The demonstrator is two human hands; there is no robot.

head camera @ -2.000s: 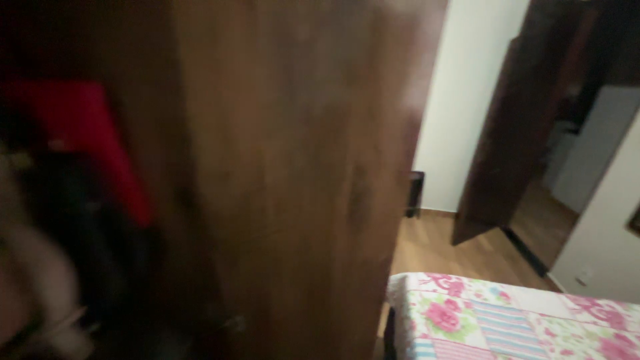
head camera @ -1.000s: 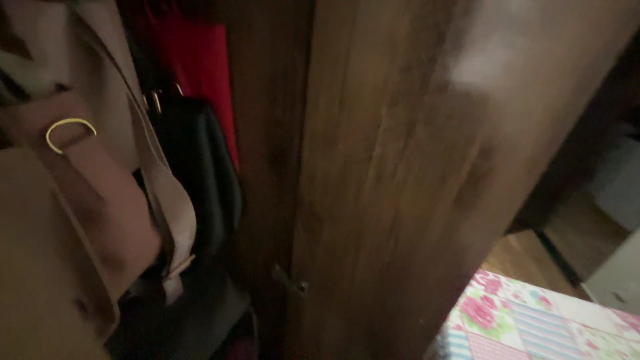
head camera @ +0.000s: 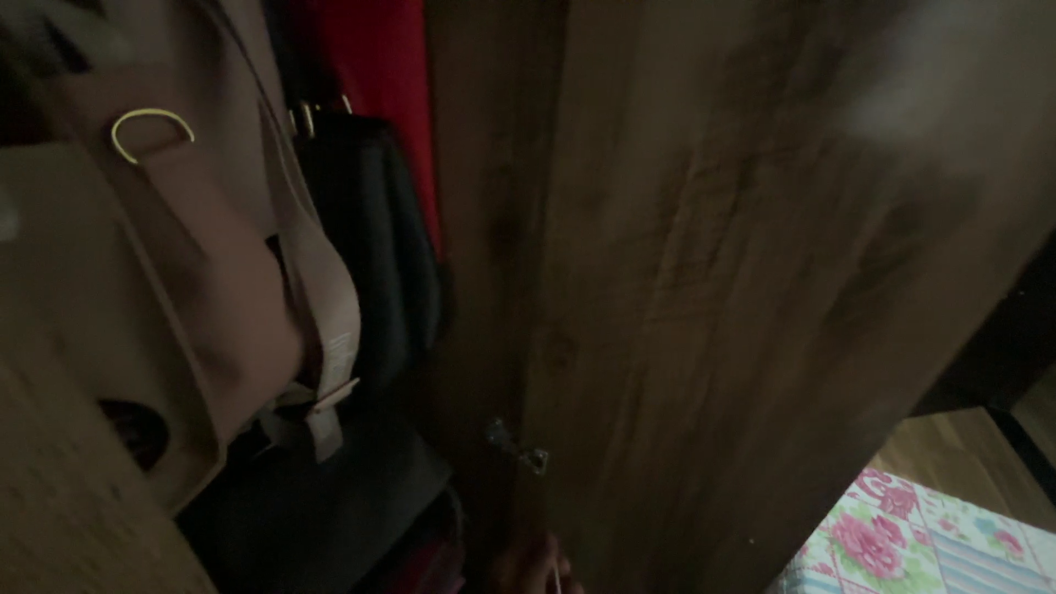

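Observation:
Part of one hand (head camera: 536,569) shows dimly at the bottom edge, low by the wooden wardrobe door (head camera: 709,289) and below its metal hinge (head camera: 518,450). Which hand it is, and whether it holds the thin pale thing at its fingers, I cannot tell. My other hand is out of the picture. Left of the door hang a pink bag (head camera: 239,305) with a gold ring (head camera: 153,136), a light webbing strap (head camera: 334,330) with a buckle, a black bag (head camera: 371,239) and a red item (head camera: 371,66). A dark bag (head camera: 322,503) lies beneath them.
A tan surface (head camera: 74,495) borders the lower left. At the lower right is a bed with a floral patchwork cover (head camera: 874,536), and wooden flooring (head camera: 957,454) shows behind it. The door fills the middle and right.
The view has moved in close to the wardrobe, so the hanging bags show more fully. Part of a hand has come into view at the bottom edge.

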